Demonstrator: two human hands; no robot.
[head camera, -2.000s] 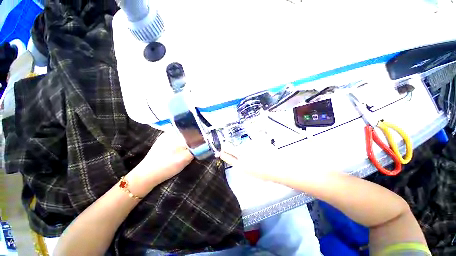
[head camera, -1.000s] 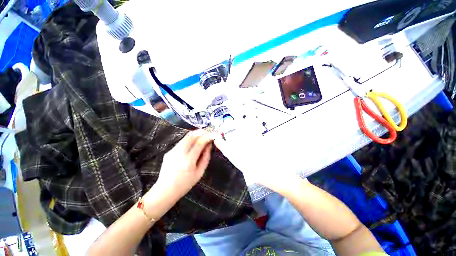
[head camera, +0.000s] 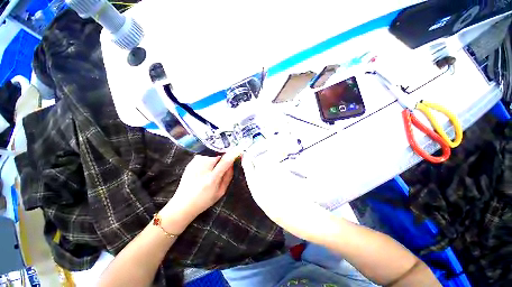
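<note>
A dark plaid garment piece (head camera: 106, 185) lies in a large heap left of the sewing machine (head camera: 213, 39) and runs under both forearms to the needle area. My left hand (head camera: 210, 179) lies on the cloth with its thumb and index finger pinching the cloth edge at the presser foot (head camera: 224, 139). My right hand (head camera: 261, 168) is beside it at the right of the foot, its fingertips near the cloth edge; it is overexposed, so its grip is unclear. The curved shiny guard (head camera: 181, 132) is just above my left fingertips. The needle tip is hidden.
A phone (head camera: 341, 101) with lit icons lies on the bed. Scissors with a red and a yellow loop (head camera: 429, 134) lie at the right. Tan flat pieces (head camera: 294, 87) are beside the blue stripe. More dark plaid cloth (head camera: 466, 196) is at the lower right.
Since two seconds ago the view has shifted. The left hand has drawn back from beneath the guard and its fingers now show. In the last second the right hand has moved slightly up and right.
</note>
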